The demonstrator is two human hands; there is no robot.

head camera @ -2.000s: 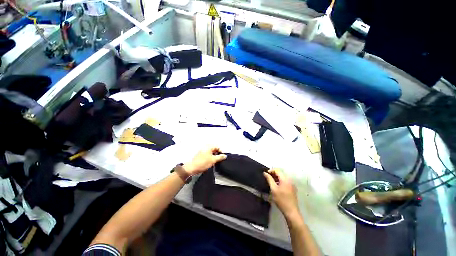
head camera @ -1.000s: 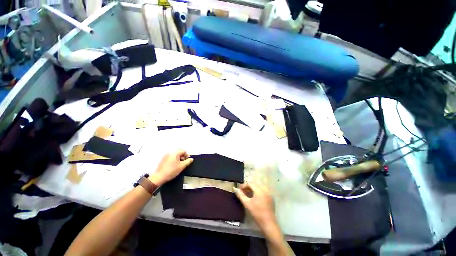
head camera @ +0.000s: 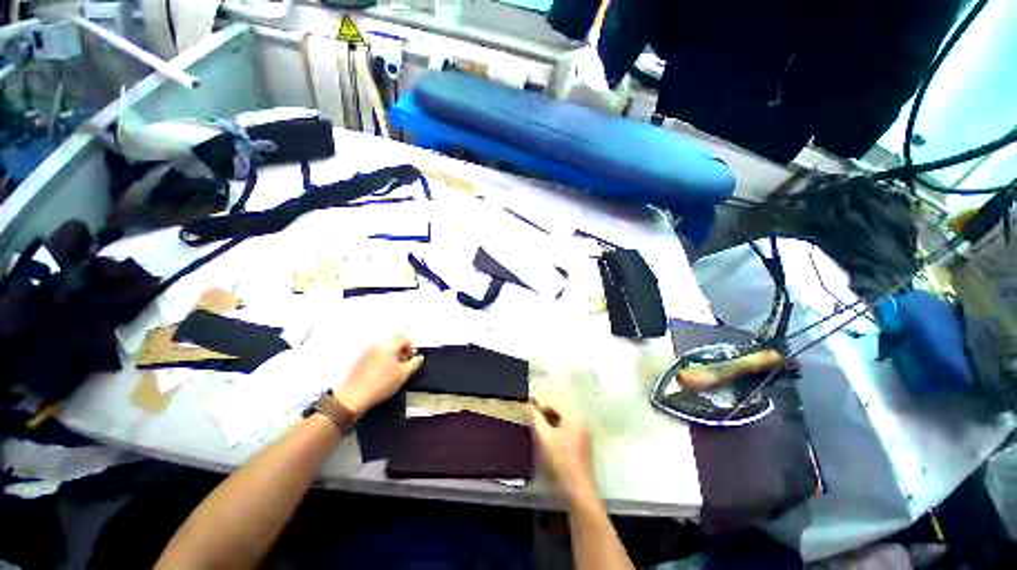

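Note:
A black flap piece (head camera: 474, 371) with a peaked upper edge lies in front of me. My left hand (head camera: 379, 379) pinches its upper left corner. My right hand (head camera: 561, 436) has its fingertips closed at its lower right corner; whether they also grip the tan strip is unclear. The tan strip (head camera: 468, 408) shows just below the black piece. A dark maroon flap piece (head camera: 459, 446) lies below that, near the table's front edge. A black piece (head camera: 380, 432) shows at their left, partly under them.
A steam iron (head camera: 714, 384) rests on a dark mat (head camera: 747, 473) at right. A folded black bundle (head camera: 632, 292) lies before it. Black pieces (head camera: 229, 334) and tan templates lie left. A blue padded board (head camera: 569, 134) stands at the back.
The black piece, earlier lifted between both hands, now lies flat above the maroon one. My right hand has moved down to its lower right corner. The view has shifted.

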